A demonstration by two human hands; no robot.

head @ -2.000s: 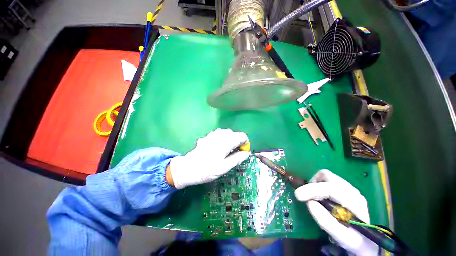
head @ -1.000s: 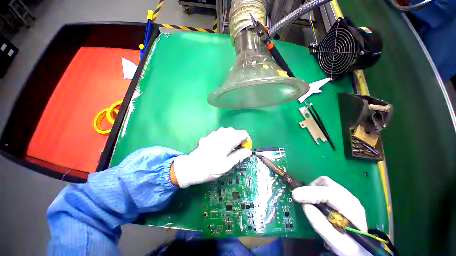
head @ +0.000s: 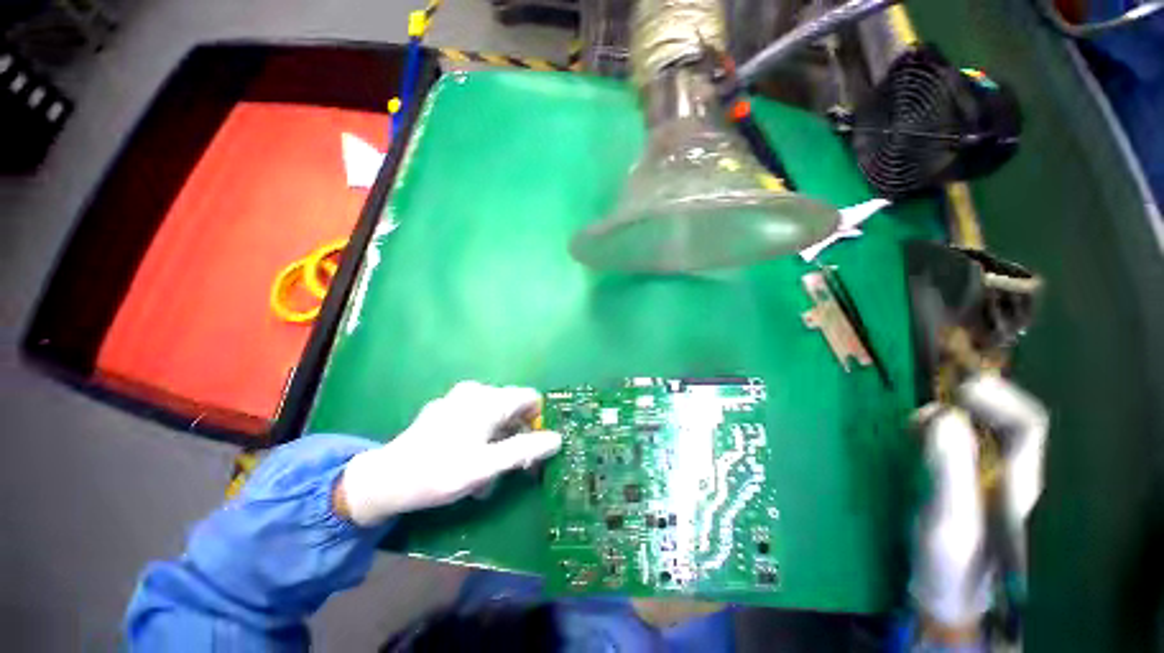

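Observation:
The green circuit board [head: 613, 510] lies flat on the green mat near its front edge, with a bright glare down its middle. My left hand [head: 453, 449], white-gloved, is at the board's left edge, with a small yellow piece [head: 537, 420] between thumb and fingers. My right hand [head: 977, 498], white-gloved and blurred, is at the right by the dark iron stand [head: 951, 300]. It is closed around the soldering iron [head: 989, 466], whose tip end is hidden or blurred at the stand.
A clear fume hood [head: 702, 211] hangs above the board. A black fan [head: 938, 121], white pieces [head: 845, 230] and dark tweezers [head: 858, 325] are at the right. A black tray [head: 153, 408] with red lining and yellow rings [head: 306, 281] is at the left. The belt [head: 1085, 255] runs far right.
My right hand has moved the iron off the board, right to the stand. My left hand has moved left and down, off the board's top. The view has shifted slightly.

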